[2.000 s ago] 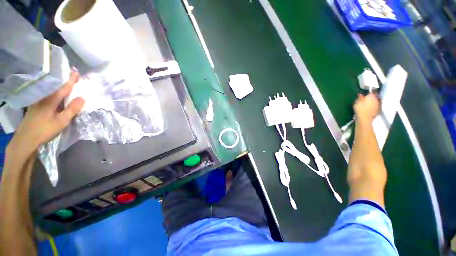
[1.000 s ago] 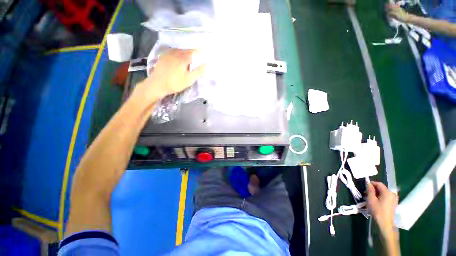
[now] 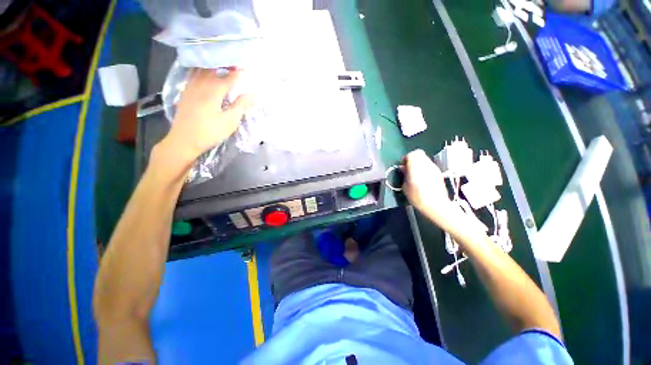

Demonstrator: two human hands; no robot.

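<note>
Clear crinkled film (image 3: 210, 162) lies over the dark grey machine base (image 3: 307, 165), with strong white glare over its middle. My left hand (image 3: 210, 107) rests on the film, thumb apart from the fingers; glare hides whether it grips. My right hand (image 3: 422, 178) is at the bench's right edge, its bent fingers at the right side of a thin white ring (image 3: 387, 178); whether they hold it is unclear. Adapters (image 3: 482, 182) with tied white leads lie on the conveyor, right of my right hand and partly behind my forearm.
A red button (image 3: 275, 215) and green buttons (image 3: 357, 191) are on the front panel. A small white piece (image 3: 411, 120) lies beyond my right hand. A white block (image 3: 119, 85) stands left of the machine. A white channel strip (image 3: 573, 203) and blue basket (image 3: 579, 57) are at right.
My right hand has left the adapter leads on the conveyor and moved left to the white ring. The adapters now lie clustered together. My left hand stays on the film. The view has shifted.
</note>
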